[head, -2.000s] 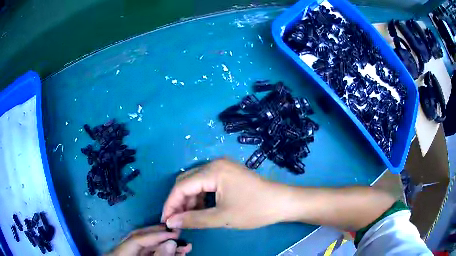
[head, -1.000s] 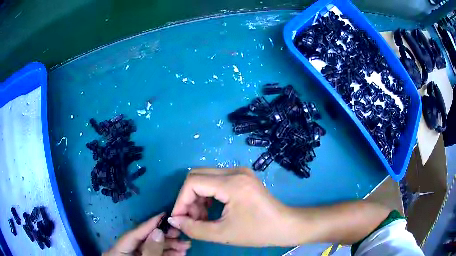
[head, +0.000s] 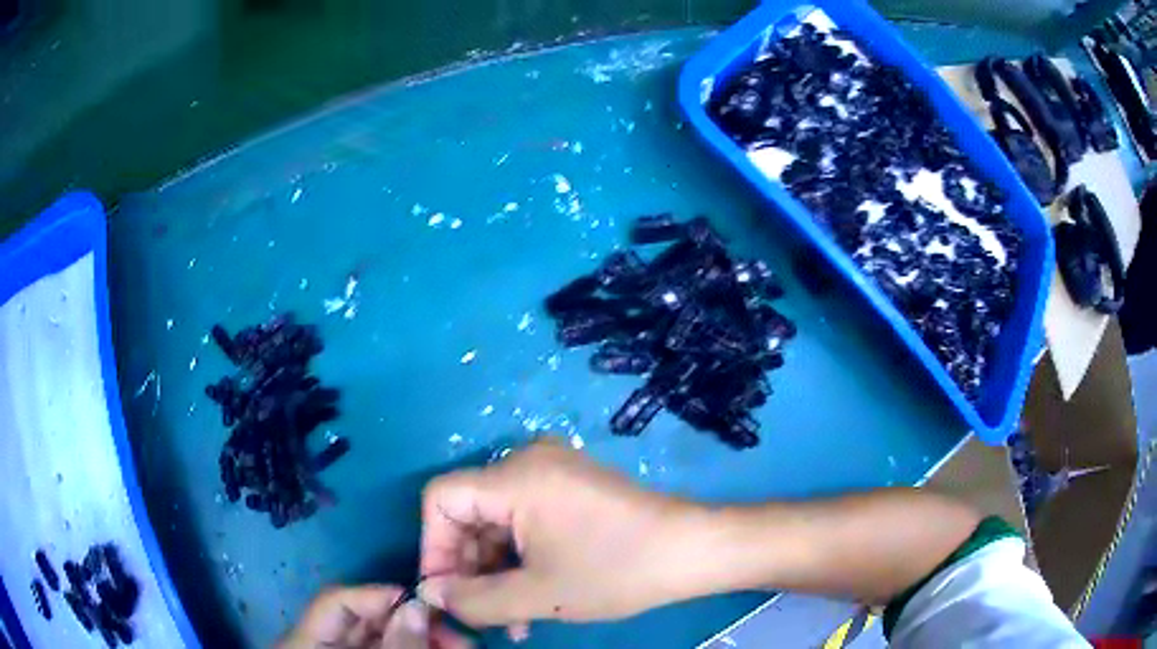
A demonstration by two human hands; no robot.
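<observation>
My right hand (head: 558,539) is at the lower middle, its thumb and fingers pinching a small black part (head: 409,593). My left hand (head: 368,619) meets it at the bottom edge, partly cut off, and grips the same part between thumb and finger. The fingers hide most of the part. A pile of glossy black parts (head: 679,330) lies on the bench beyond my right hand. A pile of duller black parts (head: 273,418) lies to the left.
A blue-rimmed tray (head: 875,298) crowded with black parts stands at the right. Another blue-rimmed tray (head: 114,380) at the left holds a few black pieces (head: 95,590). Headphones (head: 1089,247) lie on cardboard (head: 1078,349). White flecks dot the bench (head: 381,254). A dark green belt runs behind.
The view has shifted a little. My hands stay together at the bottom; the right hand has moved slightly lower, and its fingers are now closer around the small part.
</observation>
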